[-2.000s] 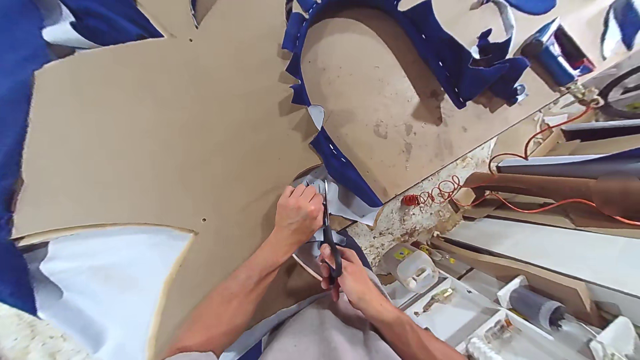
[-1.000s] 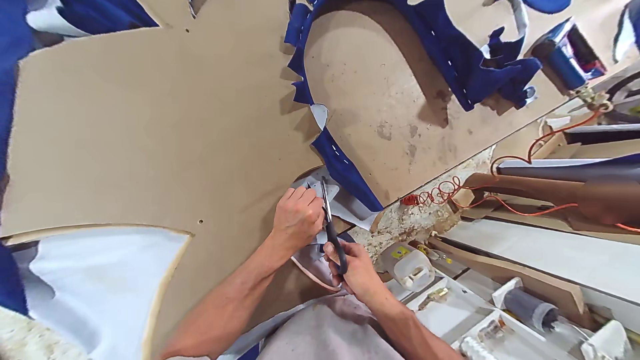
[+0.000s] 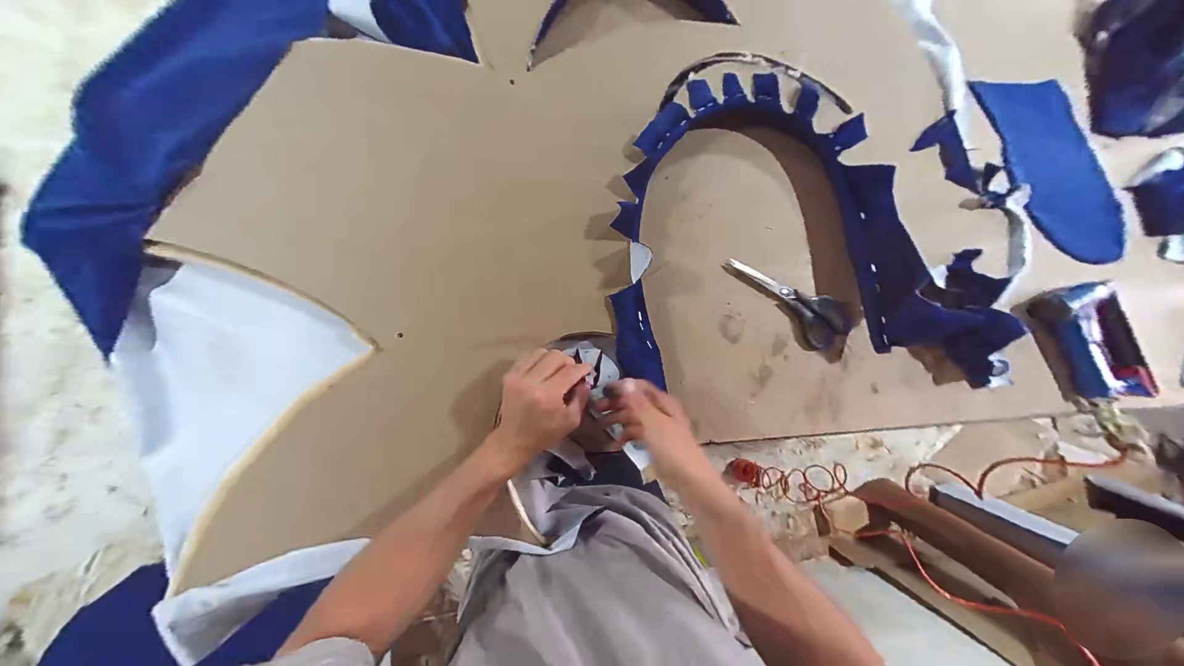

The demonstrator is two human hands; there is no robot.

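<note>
My left hand grips the edge of a piece of fabric with a pale backing, near the front edge of a large tan board. Just right of it, my right hand is blurred, its fingers bent at the same fabric; whether they hold it cannot be told. Scissors with black handles lie on the board to the right, inside a U-shaped blue fabric strip with notched edges.
White-backed blue fabric hangs at the board's left cutout. A flat blue fabric piece and a box-like container lie at the right. Below the board's edge are a coiled orange hose and a brown roll.
The scissors, held in my right hand in both earlier frames, now lie on the board. My right hand has moved to the fabric beside my left. The view has shifted noticeably.
</note>
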